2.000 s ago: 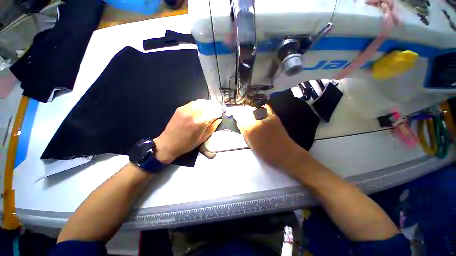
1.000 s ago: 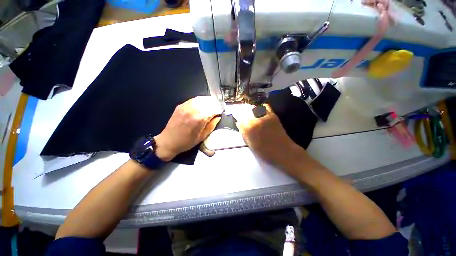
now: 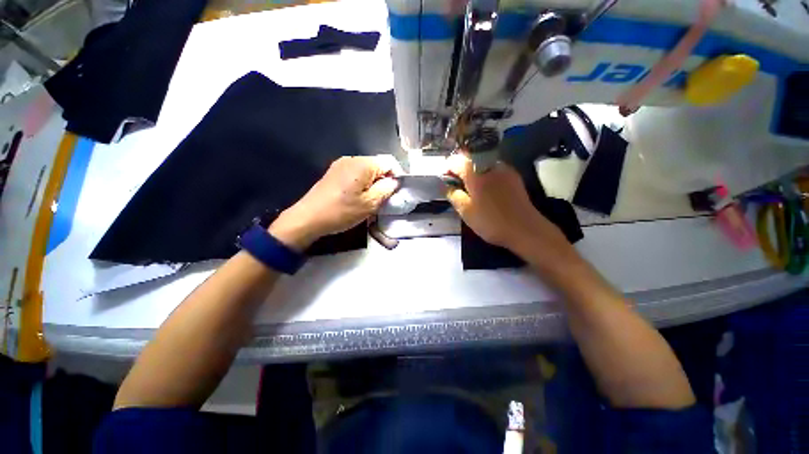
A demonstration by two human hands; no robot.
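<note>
A large black garment panel (image 3: 239, 168) lies on the white table, left of and under the needle area, with more black cloth to the right. My left hand (image 3: 344, 197) pinches the left end of a small pale-looking strip (image 3: 420, 190) just in front of the presser foot (image 3: 435, 140). My right hand (image 3: 490, 199) pinches its right end. The strip is stretched between my fingertips; the lamp glare hides its detail. The white sewing machine head (image 3: 621, 75) stands behind my hands.
Spare black strips (image 3: 328, 41) lie behind the panel, another black piece (image 3: 602, 170) right of the needle. Black-handled scissors (image 3: 575, 133) lie under the machine arm. Coloured rings (image 3: 781, 232) and a pink-handled tool (image 3: 734, 220) are at right. Black cloth (image 3: 129, 66) lies far left.
The camera view has shifted. My fingertips have moved apart and toward me from the presser foot, with the strip now spanning them. Black cloth now shows below my right hand.
</note>
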